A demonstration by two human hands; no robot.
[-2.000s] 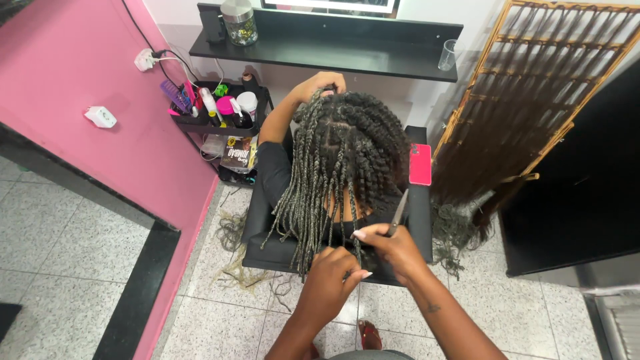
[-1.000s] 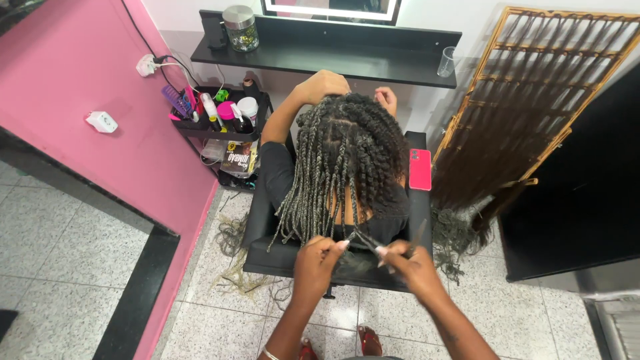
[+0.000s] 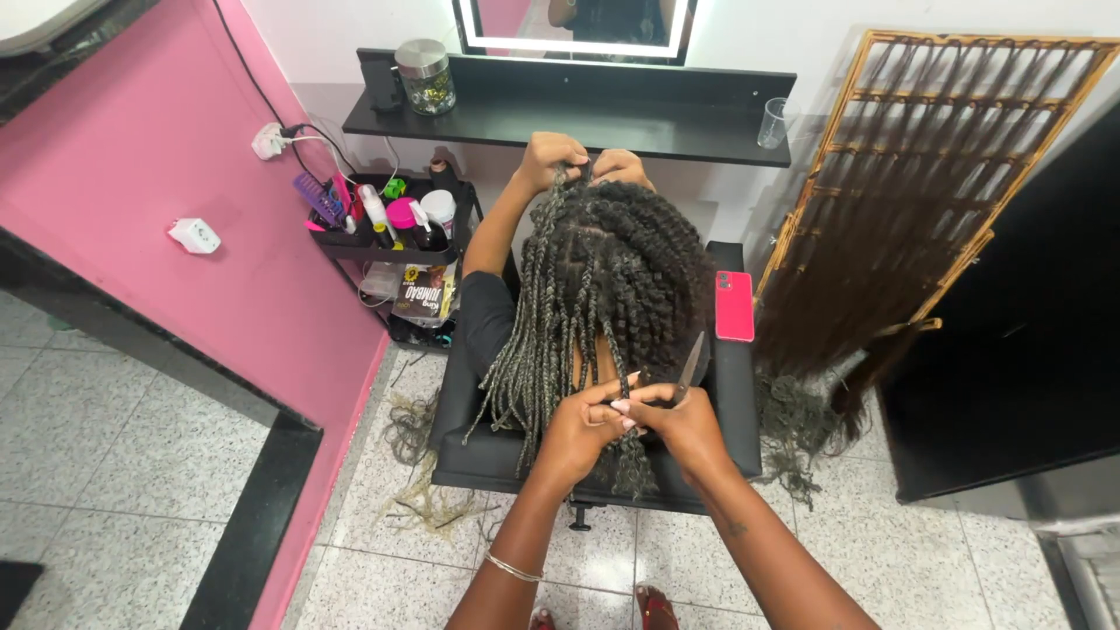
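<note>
A seated person's head, seen from behind, has thin grey-toned braids (image 3: pixel 525 359) on the left and loose dark curly hair (image 3: pixel 656 262) on the right. At the nape, my left hand (image 3: pixel 582 429) and my right hand (image 3: pixel 678 424) meet, their fingers closed on one braid (image 3: pixel 616 354); its loose curly end (image 3: pixel 632 468) hangs below them. A pointed metal blade, probably of scissors (image 3: pixel 690 366), sticks up from my right hand, its handle hidden. The seated person's own hands (image 3: pixel 553 157) are raised at the front of the head, fingering a braid.
The black salon chair (image 3: pixel 735 402) carries a pink phone (image 3: pixel 734 305) on its right armrest. A black cart (image 3: pixel 385 249) with combs and bottles stands left, a bamboo rack (image 3: pixel 840 144) with hanging hair right. Hair bundles (image 3: pixel 792 420) lie on the floor. A black shelf (image 3: pixel 569 118) is ahead.
My hands have come together on the braid at the nape; a second ago they were farther apart. The seated person's hands have moved closer together at the front of the head.
</note>
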